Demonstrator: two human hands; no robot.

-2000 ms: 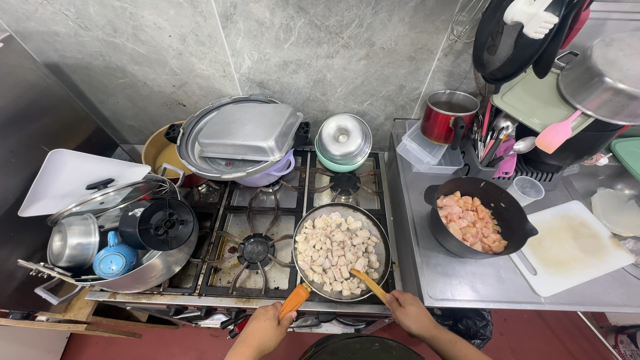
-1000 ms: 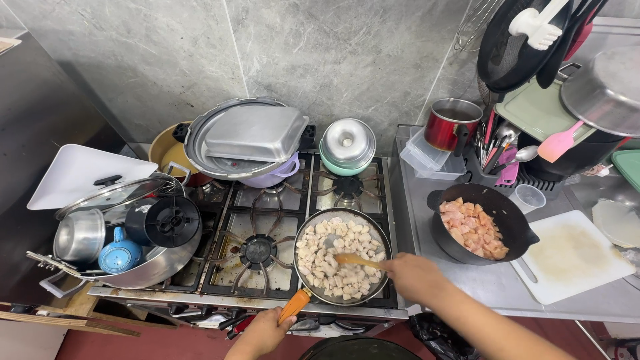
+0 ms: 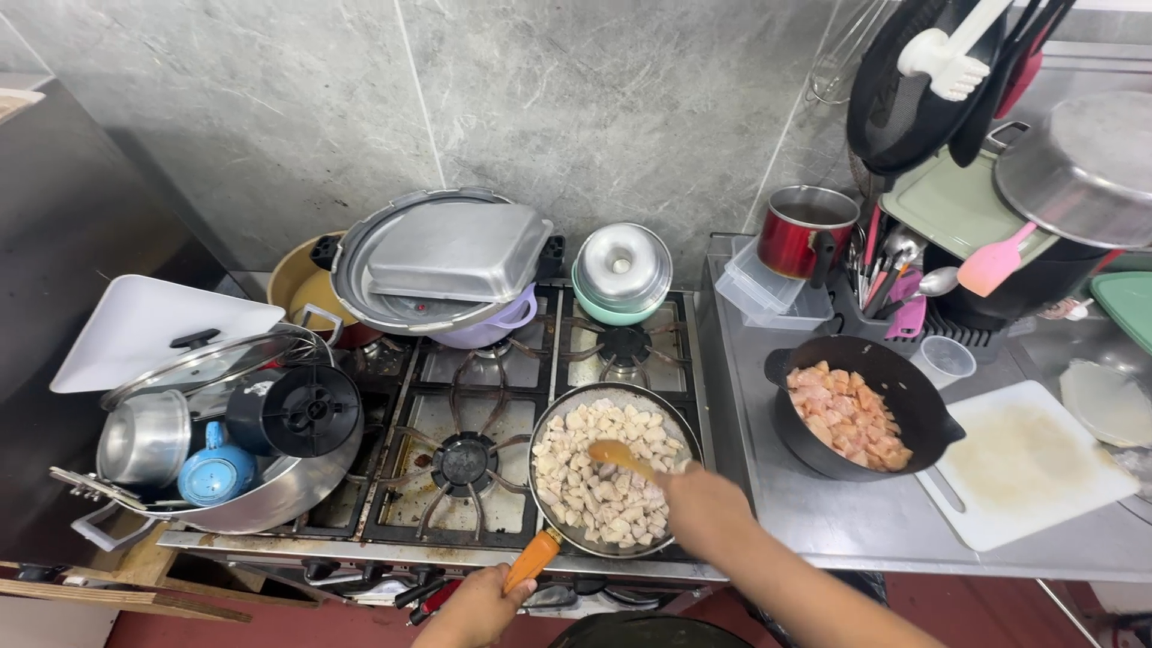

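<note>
A frying pan full of pale diced chicken sits on the front right burner of the gas stove. My left hand grips its orange handle at the front edge. Over the pan's right side, my right hand holds a wooden spoon, whose head lies over the upper middle of the chicken. To the right, a black pot on the steel counter contains raw pink chicken pieces, beside a white cutting board with a damp stain.
A large steel pot heaped with cookware stands at the left. Behind are a roasting pan over a lilac pot and a ring mould on a green bowl. A red mug and utensil rack stand at the back right.
My right hand and the wooden spoon have moved from the pan's lower right edge to over the chicken, lately further up. My left hand stays on the handle.
</note>
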